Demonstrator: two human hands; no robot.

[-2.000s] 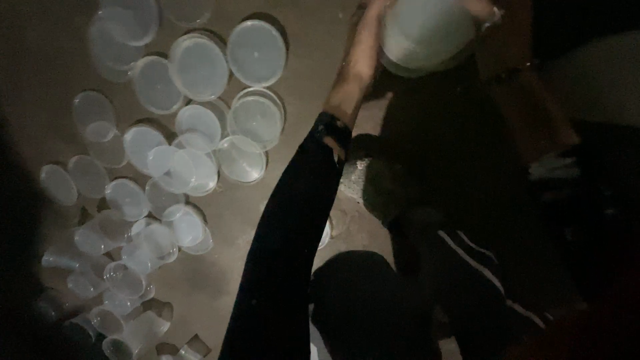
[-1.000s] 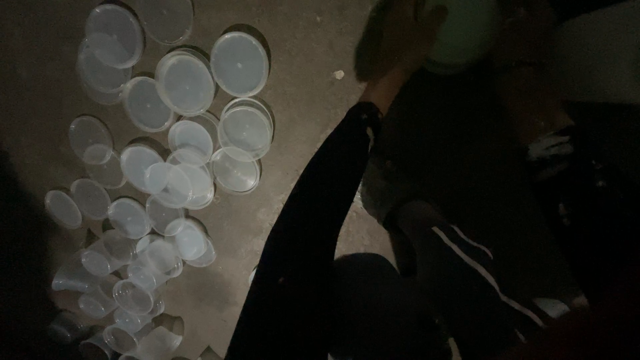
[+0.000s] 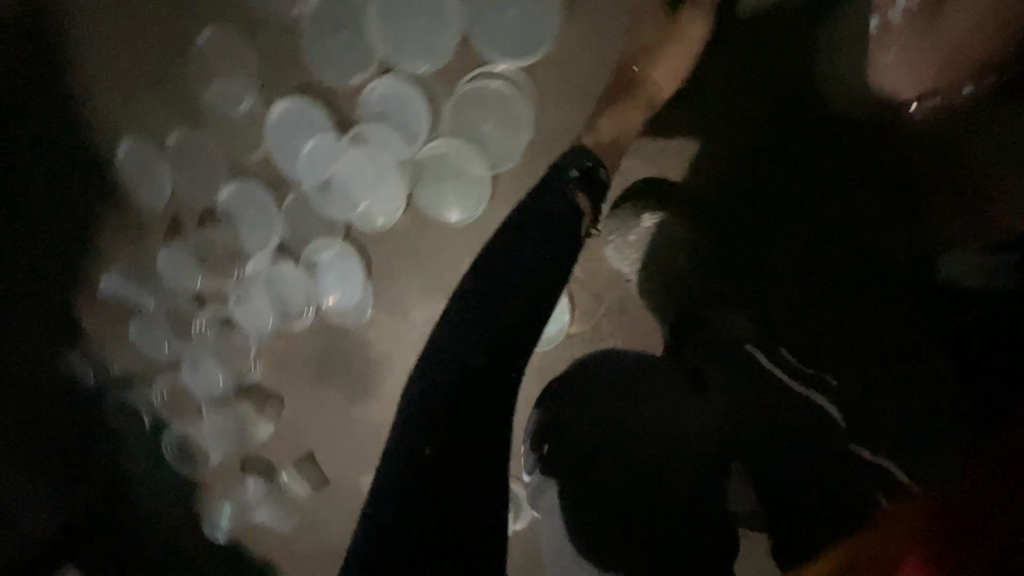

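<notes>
My left arm, in a dark sleeve, reaches from the bottom edge up to the top right; the bare wrist shows, and my left hand lies past the top edge. At the top right corner is a blurred skin-coloured shape, perhaps my right hand point(image 3: 940, 52); its fingers and anything in it cannot be made out. Left of my sleeve, many round translucent plastic lids point(image 3: 452, 180) lie on the floor, several overlapping. Smaller clear plastic pieces, perhaps cups or containers point(image 3: 212, 364), lie in a heap at the lower left. The picture is dark and blurred.
Bent legs in dark trousers with pale stripes point(image 3: 792, 384) fill the lower right. A dark rounded shape point(image 3: 632, 456), perhaps a knee, is right of my sleeve. Part of a pale round thing point(image 3: 554, 324) shows beside the sleeve on the bare grey-brown floor point(image 3: 344, 496).
The pale round container that was by my hands at the top in both earlier frames is out of view, and so is my left hand. The view has shifted.
</notes>
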